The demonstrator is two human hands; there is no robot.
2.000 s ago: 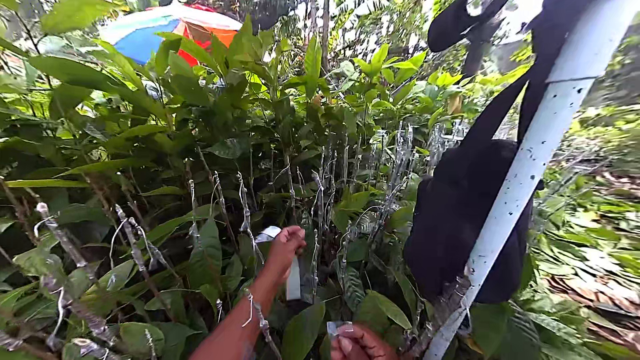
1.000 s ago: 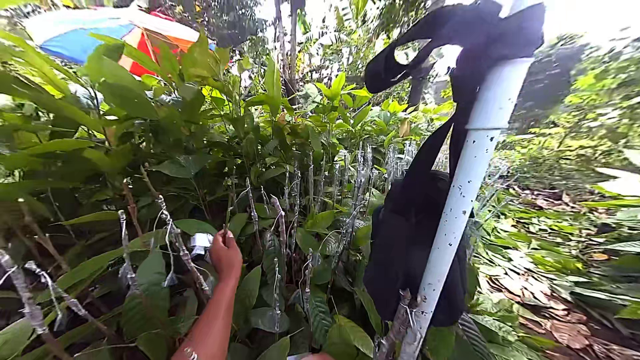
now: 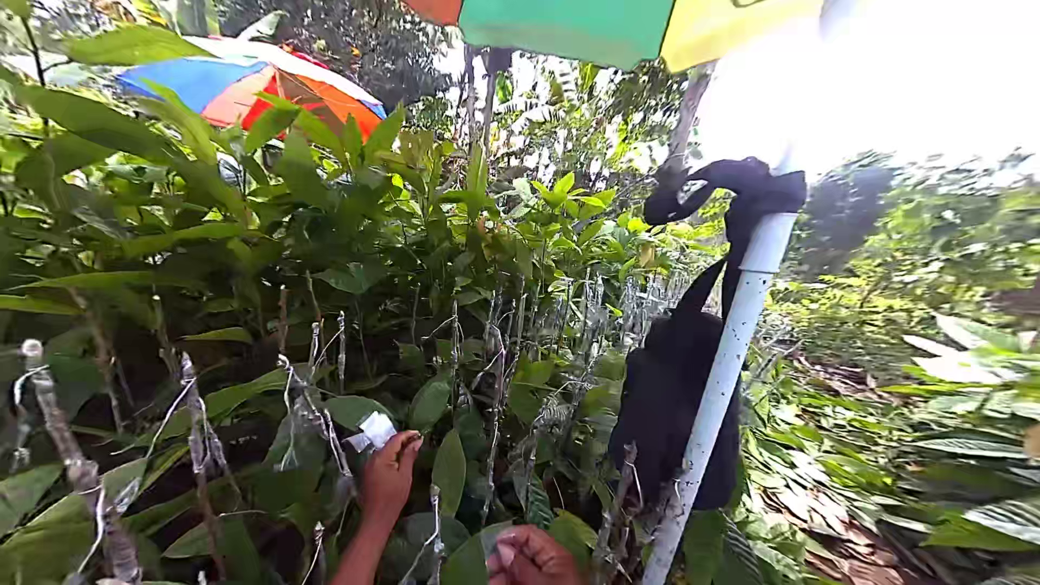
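Observation:
My left hand [image 3: 390,471] is closed at lower centre, with a small white and clear plastic piece [image 3: 375,431] held at its back side. Low in the view, right of it, my right hand [image 3: 532,556] pinches a clear plastic strip [image 3: 494,538] between thumb and fingers. Around both hands stand thin woody seedling stems wrapped in clear plastic film and tied with pale string; one wrapped stem [image 3: 437,528] rises between the hands, and another [image 3: 313,406] stands left of my left hand. Broad green leaves partly hide the stem bases.
A white pole [image 3: 715,398] slants up at right, with a black cloth bag [image 3: 670,406] tied to it. A multicoloured umbrella [image 3: 569,28] spans the top; a second umbrella [image 3: 252,85] stands behind the plants at upper left. Leaf litter [image 3: 837,504] covers ground at right.
My left hand moved left, then back toward the centre, still with the white piece. My right hand, barely visible a second ago, shows again at the bottom. The view has tilted up.

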